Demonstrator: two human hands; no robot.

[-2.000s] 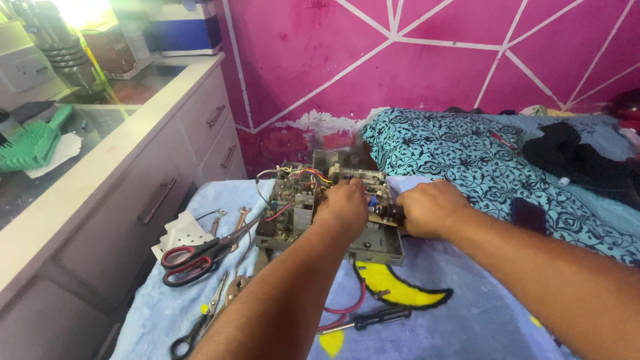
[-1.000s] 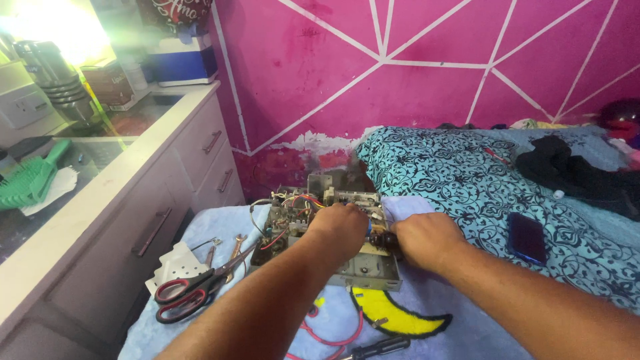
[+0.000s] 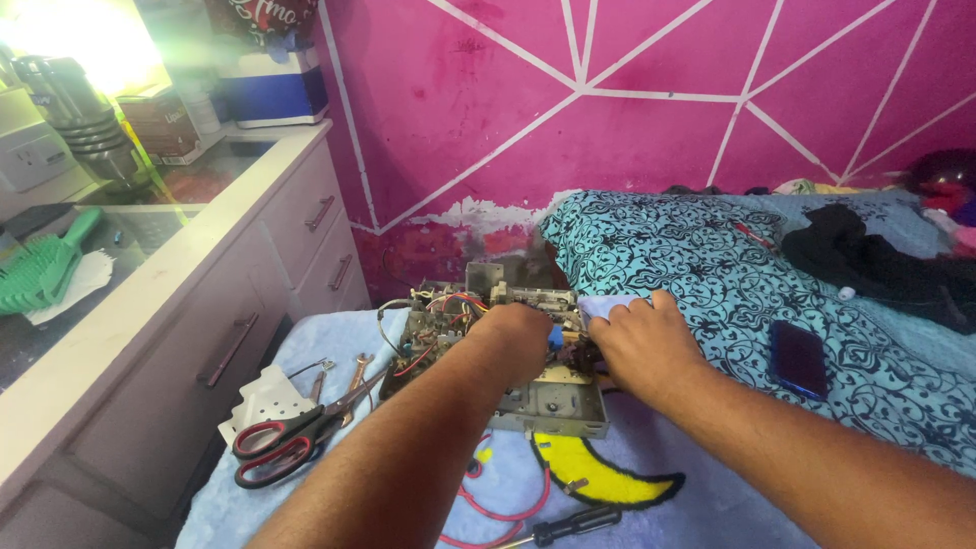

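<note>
An open metal chassis with wires and circuit parts [image 3: 564,404] lies on a blue blanket. Over its middle is my left hand [image 3: 515,343], fingers bent down among the parts; whether it grips one is hidden. My right hand [image 3: 648,339] is at the chassis's right edge, its fingertips close to a dark part there; its grip is unclear. A blue part [image 3: 557,335] shows just right of my left hand. Red-and-black-handled scissors [image 3: 278,450], a wrench [image 3: 358,374] and a perforated white plate [image 3: 267,404] lie to the left. A black-handled screwdriver [image 3: 578,526] and a red cable [image 3: 507,516] lie in front.
At the left stands a white drawer unit [image 3: 229,229] bearing a green hairbrush [image 3: 53,263], a metal flask [image 3: 88,122] and boxes. A patterned teal bedcover [image 3: 686,267] spreads at the right, with a phone [image 3: 797,360] and dark cloth [image 3: 862,259] on it.
My left hand stays over the chassis and my right hand by its right edge. The fingers of my right hand now sit higher along that edge.
</note>
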